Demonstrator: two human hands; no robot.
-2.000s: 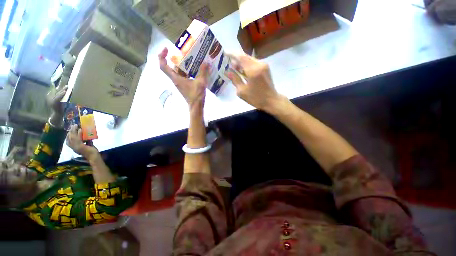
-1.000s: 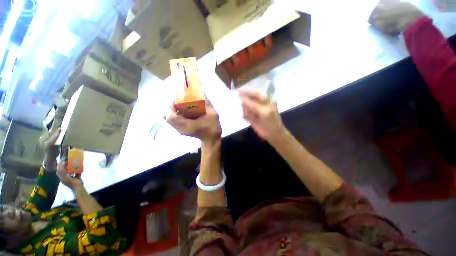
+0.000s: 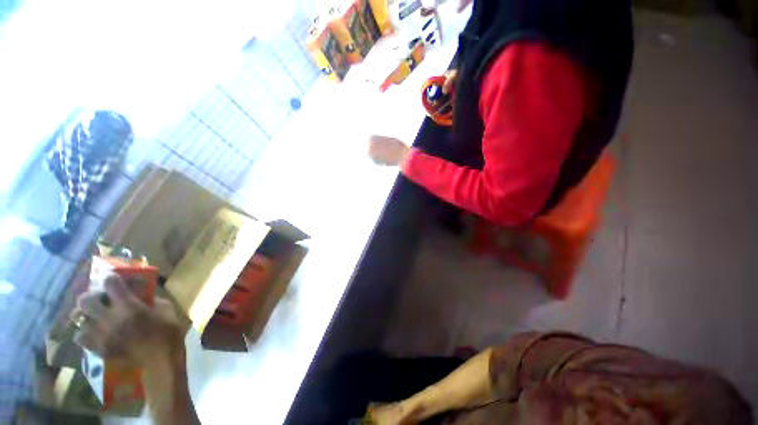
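Note:
My left hand point(image 3: 125, 319), blurred, is at the far left. It grips an orange and white retail box point(image 3: 123, 380), with orange showing above and below the fingers; whether this is one box or two is unclear. Beside it, an open brown carton point(image 3: 220, 274) on the white table holds several orange boxes point(image 3: 241, 290). My right hand point(image 3: 387, 413) is at the bottom edge, mostly cut off, so its fingers and any contents are hidden.
The white table point(image 3: 332, 249) runs diagonally. A person in a red sleeve point(image 3: 532, 124) sits at its upper side near an orange stool point(image 3: 573, 232). Orange boxes point(image 3: 349, 37) stand at the back. A checked cloth point(image 3: 91, 153) is beyond the carton.
The view has swung right and tilted. My left hand with the box now appears left of the open carton; my right hand has dropped to the bottom edge. The red-sleeved person shows more fully.

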